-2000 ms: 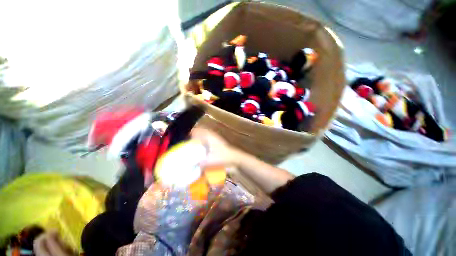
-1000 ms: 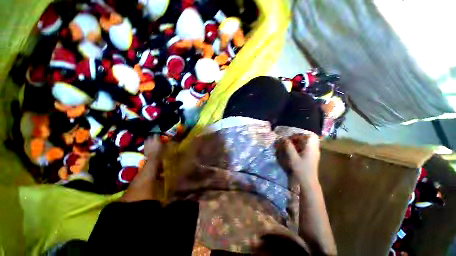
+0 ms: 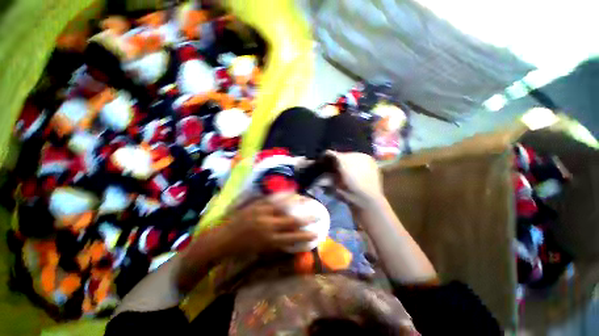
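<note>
A plush penguin (image 3: 309,223) lies over my lap, its red hat toward my knees and its orange feet toward me. My left hand (image 3: 256,226) is wrapped around its body from the left, fingers across the white belly. My right hand (image 3: 354,174) is at the penguin's right side, fingers closed at a black part near the head, apparently the flipper. Blur hides whether it also holds a tool.
A wide-open yellow sack (image 3: 286,72) full of penguins stands at the left. A cardboard carton (image 3: 453,216) with penguins inside is at the right. More penguins lie in a clear bag (image 3: 387,121) beyond my knees. A large pale bag (image 3: 420,59) is ahead.
A penguin is now on my lap. My left hand has come from the yellow sack to hold it, and my right hand has moved onto it.
</note>
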